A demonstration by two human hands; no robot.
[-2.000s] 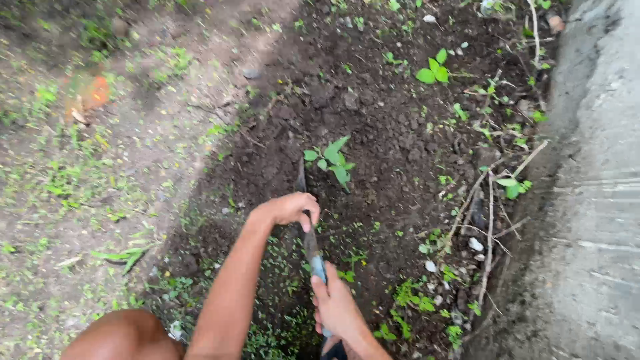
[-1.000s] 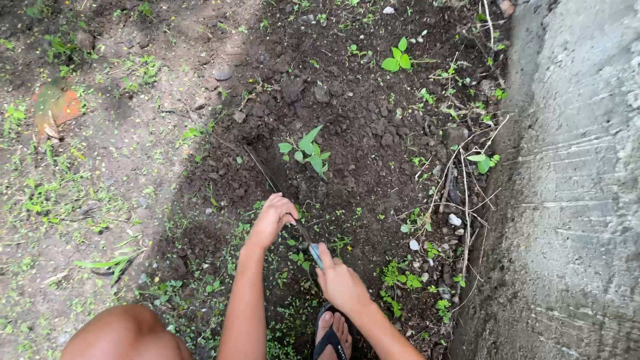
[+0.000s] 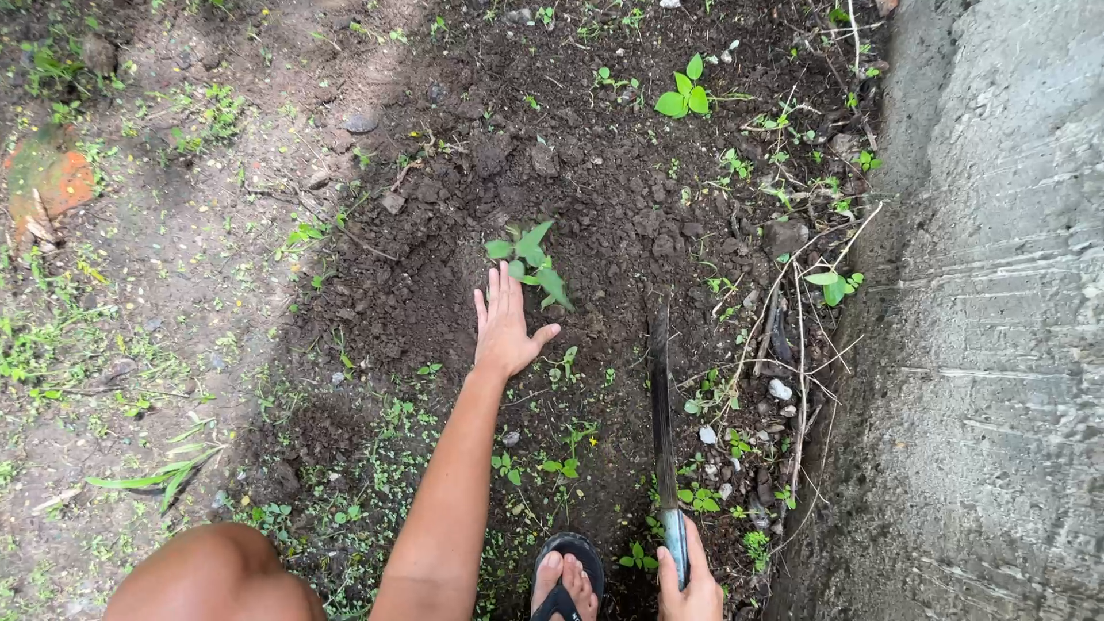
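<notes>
My left hand (image 3: 507,332) lies palm down with its fingers apart at the base of a small green seedling (image 3: 532,261), whose leaves stand just beyond the fingertips. Dark, crumbly soil (image 3: 414,285) surrounds the plant. At the lower right, my right hand (image 3: 692,578) grips the blue-grey handle of a long knife (image 3: 662,405) with a dark, soil-marked blade. The blade points away from me, to the right of the seedling, along the ground; its tip is hard to tell from the soil.
A rough concrete wall (image 3: 983,345) runs down the right side, with dry twigs (image 3: 802,362) and pale stones (image 3: 779,389) along its foot. A broad-leaved weed (image 3: 686,93) grows farther up. My sandalled foot (image 3: 567,582) and bare knee (image 3: 211,578) are at the bottom.
My left hand has left the knife's blade and moved forward to the seedling's base, fingers spread. My right hand has carried the knife right and back, and its blade now points straight ahead.
</notes>
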